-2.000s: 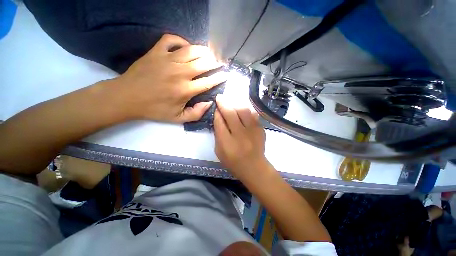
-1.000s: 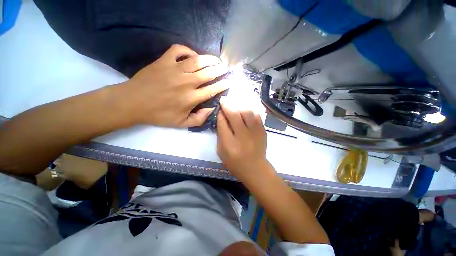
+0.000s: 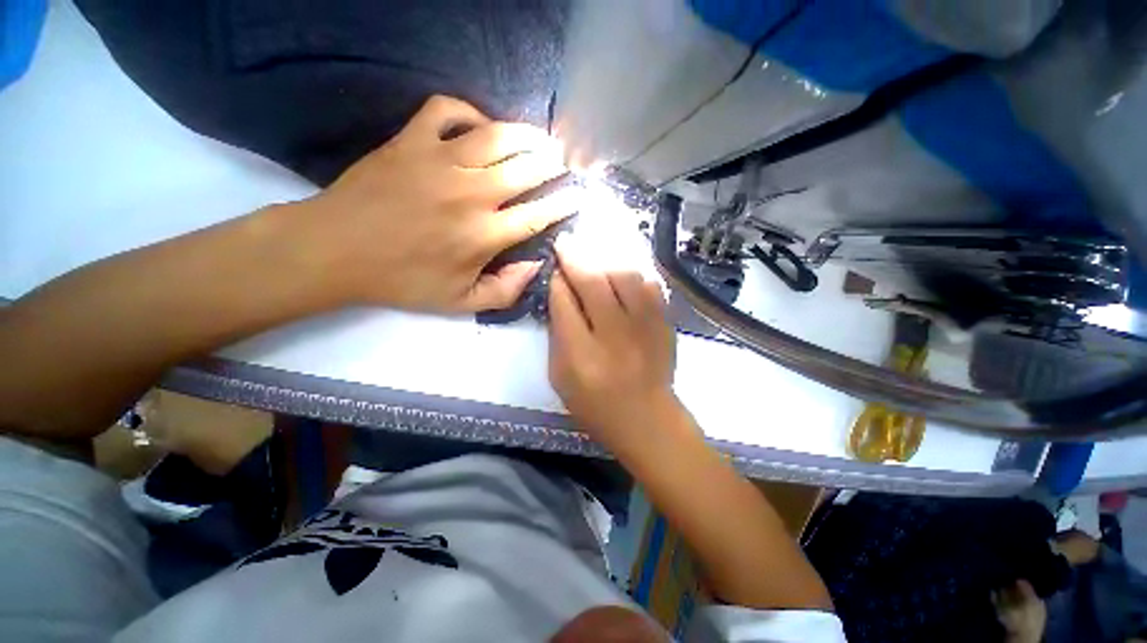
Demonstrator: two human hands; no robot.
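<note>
A large dark garment (image 3: 340,63) lies on the white table at the upper left and runs under my left hand. My left hand (image 3: 440,220) presses flat on it, fingers pointing to the needle area, thumb bent over a thick dark folded strip (image 3: 513,309). My right hand (image 3: 613,329) pinches the same strip from the right with its fingertips. The pale sewing machine head (image 3: 704,75) with blue stripes fills the upper right. Lamp glare washes out the needle, the presser foot and some fingertips.
Yellow-handled scissors (image 3: 888,430) lie at the table's right, partly behind a curved dark bar (image 3: 805,362). A small black tool (image 3: 785,261) lies right of the needle. The grey marked table edge (image 3: 377,399) runs in front of me. Another person's hand (image 3: 1020,613) shows at lower right.
Both hands keep their hold near the needle, with only slight shifts. The dark garment first moved a little right. The machine's curved bar and metal parts shift slightly in view.
</note>
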